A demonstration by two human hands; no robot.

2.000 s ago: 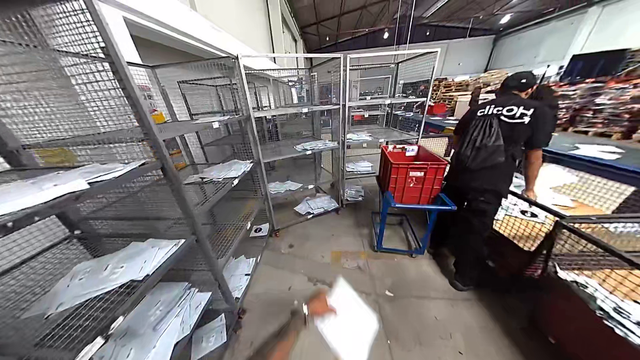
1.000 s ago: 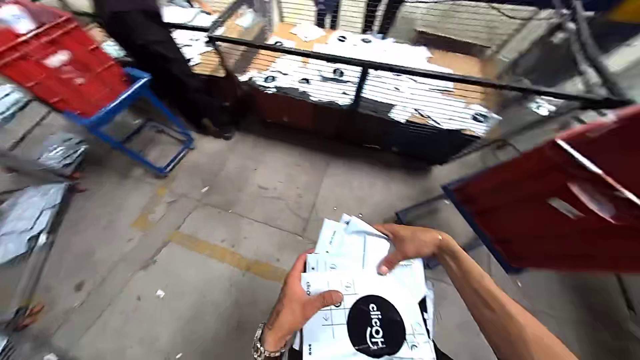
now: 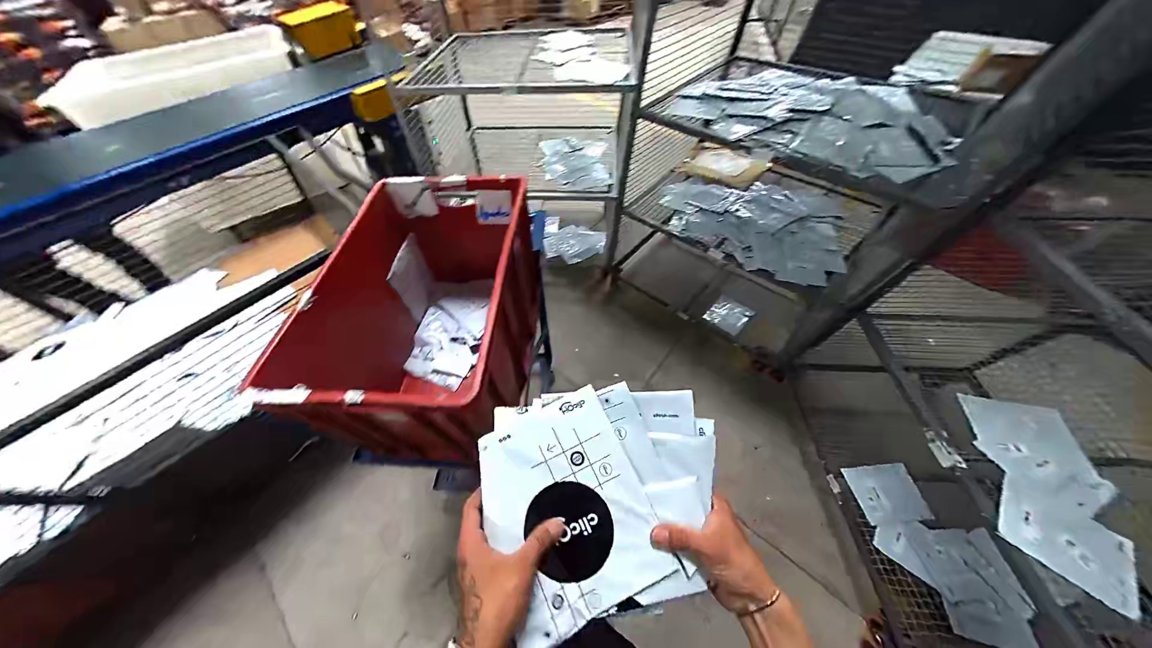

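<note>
A fanned stack of white mailer envelopes [image 3: 585, 504], printed with a black circle and a grid, is held low in the middle of the view. My left hand [image 3: 508, 558] grips its left side, thumb over the black circle. My right hand [image 3: 715, 549] grips the right side, thumb on top. Beyond the stack, a little to the left, stands a red plastic crate [image 3: 315, 342] on a blue frame. Crumpled white packages [image 3: 447, 337] lie inside the crate at its right end. The fingers under the stack are hidden.
Wire-mesh shelving [image 3: 630, 153] at the right holds grey mailer bags [image 3: 756, 225], with more bags [image 3: 954, 567] low at the right. A blue-edged conveyor [image 3: 180, 135] and a mesh-sided bin [image 3: 135, 360] with white packages run along the left. Concrete floor [image 3: 351, 558] lies between.
The view has turned a lot, now facing a red crate and shelves of grey bags. Both hands still hold the white envelopes, as one second ago; these are now more fanned out.
</note>
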